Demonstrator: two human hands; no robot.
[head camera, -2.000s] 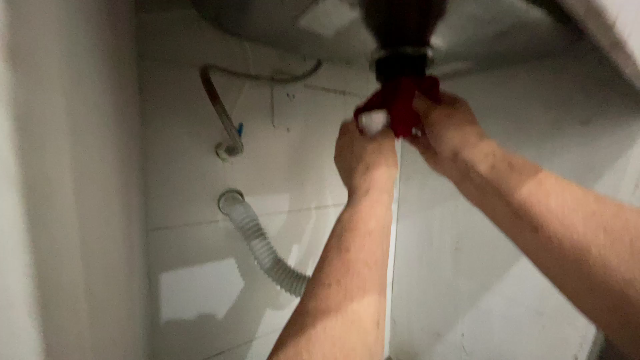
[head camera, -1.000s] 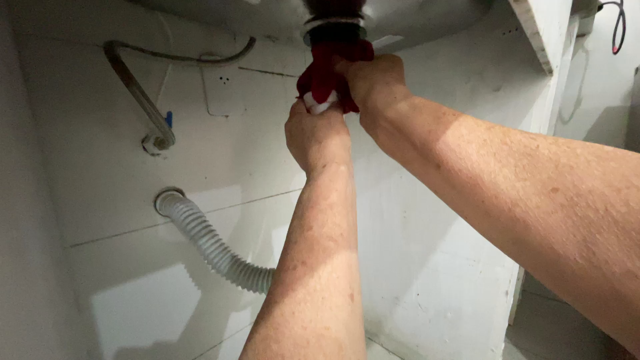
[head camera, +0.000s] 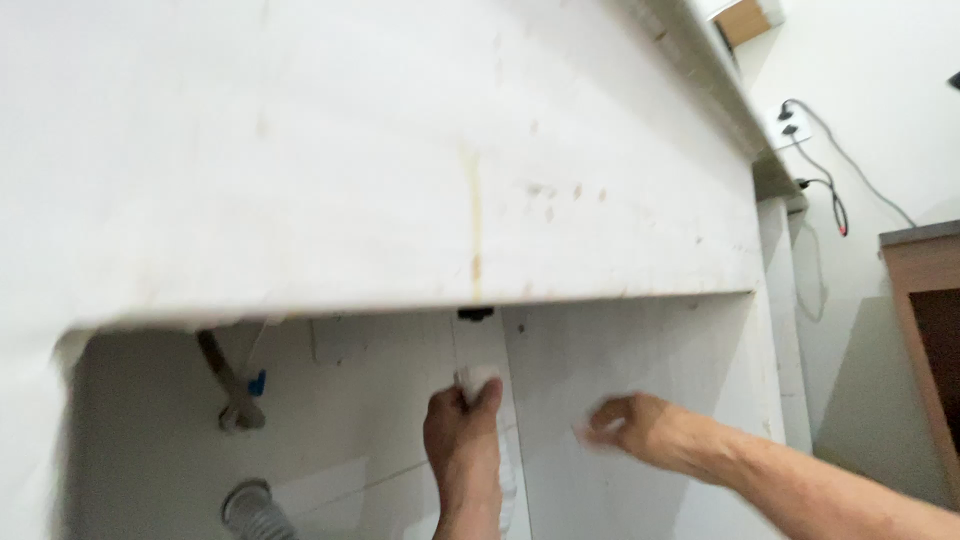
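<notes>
Inside the sink cabinet, my left hand (head camera: 459, 431) grips a small white piece (head camera: 478, 380), blurred, below a black fitting (head camera: 475, 313) that pokes out under the cabinet's front panel (head camera: 375, 165). To its right, apart from it, my right hand (head camera: 626, 426) is blurred, fingers curved, with nothing visible in it. The red cloth is not in view. A grey corrugated drain hose (head camera: 259, 514) comes from the back wall at lower left. Above the hose, a bent pipe (head camera: 225, 375) meets the wall beside a blue valve handle (head camera: 257, 383).
The front panel's lower edge crosses above both hands and hides the sink underside. The cabinet's side panel (head camera: 630, 352) stands on the right. Beyond it are a wall socket (head camera: 791, 124) with plugs and cables, and a wooden cabinet (head camera: 922, 277).
Both hands were together at the drain fitting with red cloth; now they are lower and apart, and the cloth is out of view. The view has shifted to the cabinet front.
</notes>
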